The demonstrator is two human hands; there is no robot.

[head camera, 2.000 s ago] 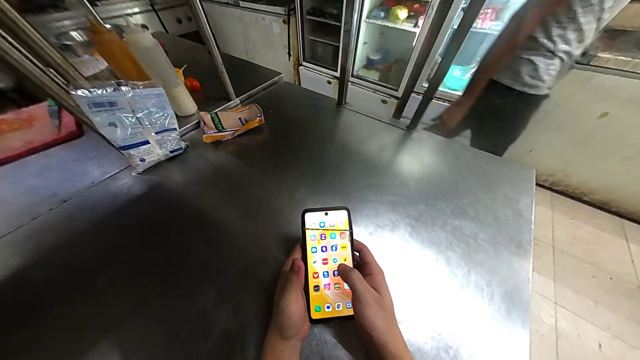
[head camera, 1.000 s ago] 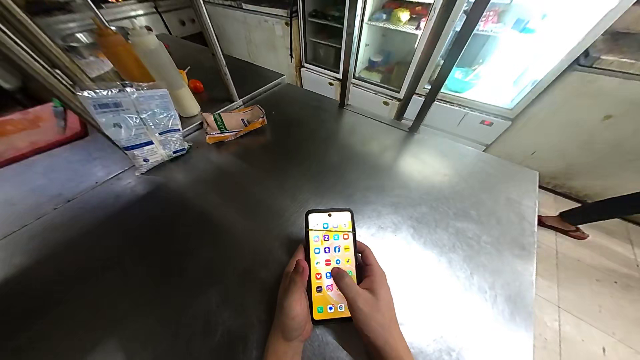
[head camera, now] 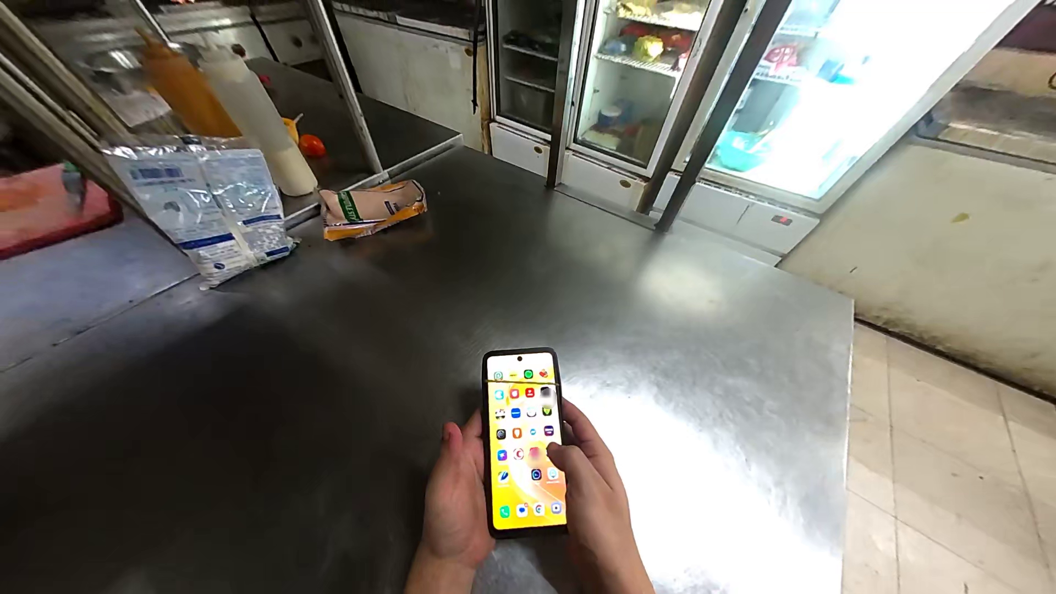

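A smartphone in a black case is held upright in both hands above a stainless steel table. Its lit screen shows rows of app icons on a yellow background. My left hand grips the phone's left edge, its thumb beside the frame. My right hand wraps the right edge, with the thumb over the right part of the screen. The fingers behind the phone are mostly hidden.
At the table's far left are a clear and blue plastic packet, an orange and beige packet, a white squeeze bottle and an orange squeeze bottle. Glass-door refrigerators stand behind metal posts. A red tray lies far left.
The icons on the phone screen have changed, and my right thumb has shifted slightly. A person seen at the right, then only by a leg and foot, is out of view now.
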